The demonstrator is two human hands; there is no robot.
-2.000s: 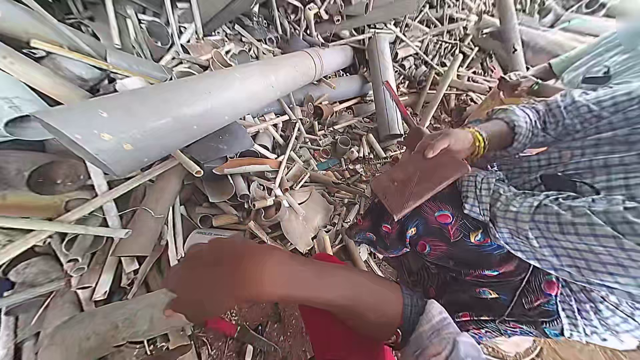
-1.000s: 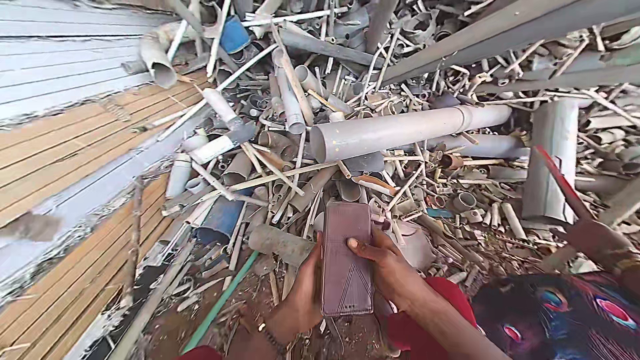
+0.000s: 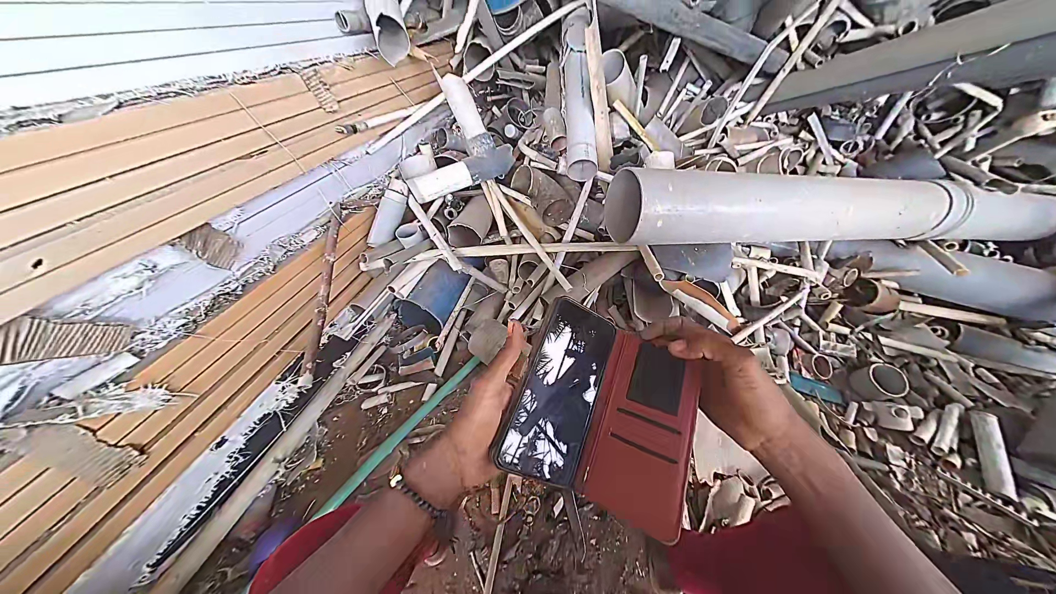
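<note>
A smartphone point(image 3: 557, 392) lies in the left half of an open reddish-brown wallet case point(image 3: 643, 429). Its dark screen reflects bright shapes. My left hand point(image 3: 470, 429) holds the phone's left edge and wears a dark beaded bracelet. With thumb and fingers, my right hand point(image 3: 734, 379) grips the upper right edge of the case flap, which has a dark pocket and card slots. Behind and around both hands lies a heap of cut plastic pipe pieces.
A long grey pipe point(image 3: 784, 206) crosses the heap at the right. Stacked tan panels point(image 3: 247, 165) fill the left side, with white panels above them. A green rod point(image 3: 396, 437) slants beside my left wrist, and a blue pipe piece point(image 3: 433, 297) lies beyond it.
The wallet case, closed in my hands one second ago, is now open with the phone showing. Two seconds ago another person's hand held it. The view has swung left since then.
</note>
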